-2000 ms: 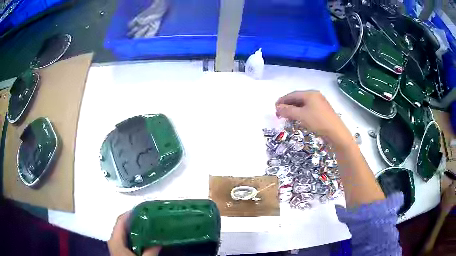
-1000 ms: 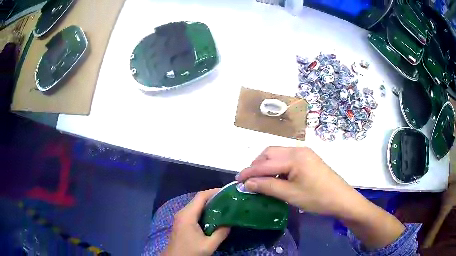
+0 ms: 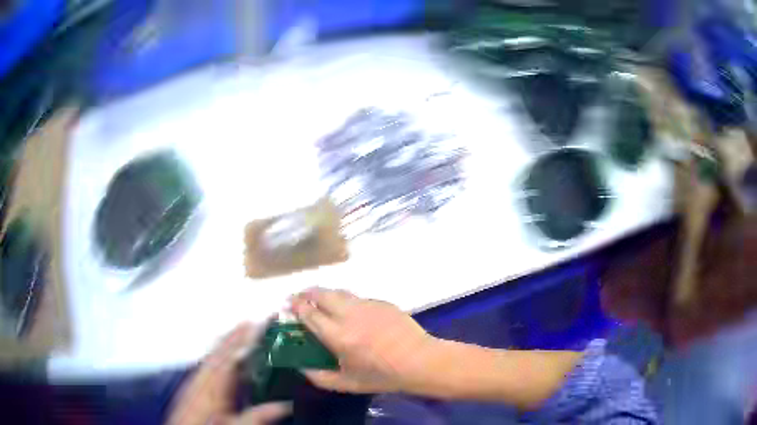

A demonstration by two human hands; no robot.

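Note:
The picture is blurred. A dark green housing (image 3: 290,350) is held at the bench's front edge, between both hands. My left hand (image 3: 217,383) is around its left side. My right hand (image 3: 365,340) is on its right side, with fingertips at the top edge; whether a badge is under them cannot be told. The brown cardboard pad (image 3: 259,264) lies beyond the hands, with the white glue dish (image 3: 287,231) on it. The heap of silver badges (image 3: 394,166) lies behind and right of the pad.
Another green housing (image 3: 148,209) lies on the white bench (image 3: 241,116) at left. A cardboard sheet (image 3: 51,178) is at the far left. More housings (image 3: 566,196) lie at right. Blue bins (image 3: 170,46) stand behind. A person's arm (image 3: 695,241) shows at the right edge.
The view has swung right, so the bench things sit further left and are smeared. My right hand, first over the badge heap, came to the housing and is now lying along its right side.

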